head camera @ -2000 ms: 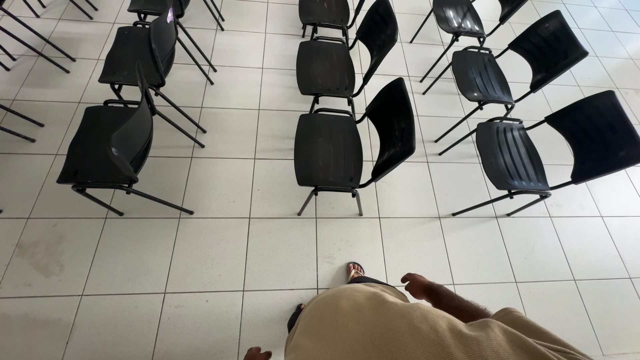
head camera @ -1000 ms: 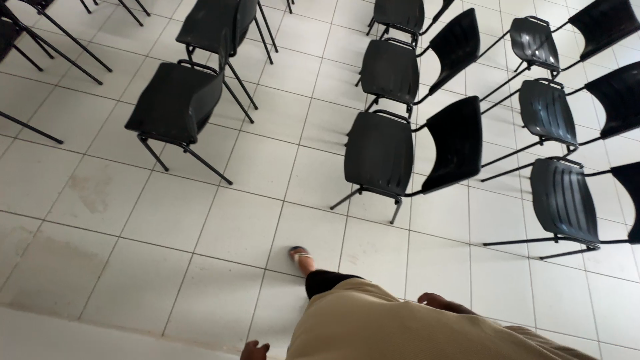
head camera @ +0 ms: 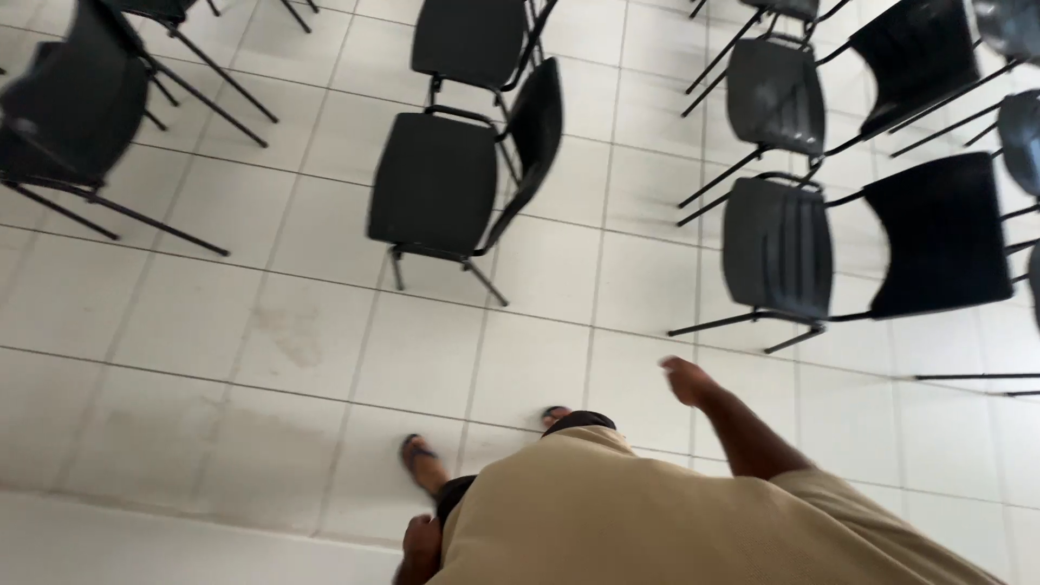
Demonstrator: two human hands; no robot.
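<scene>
My right hand (head camera: 686,380) hangs over the tiled floor with no object visible in it; its fingers look loosely curled and blurred. The dark plastic chair (head camera: 777,248) at the front of the right row is the thing nearest to it, with air between them. Low in the view, my left hand (head camera: 421,538) is beside my left thigh, curled, with its inner side hidden. In front of me is another dark chair (head camera: 435,183) with metal legs, the front one of the middle row. My feet in flip-flops (head camera: 421,461) are on the floor.
Rows of dark chairs stand ahead, among them one at the left edge (head camera: 73,106) and several at the right. Chair legs (head camera: 162,219) stick out over the white tiled floor (head camera: 422,349). A pale wall or ledge (head camera: 162,540) runs along the lower left.
The view has shifted a good deal along the chair rows. My right hand, mostly hidden behind my shirt one second ago, is out to the side. My feet have moved in a step.
</scene>
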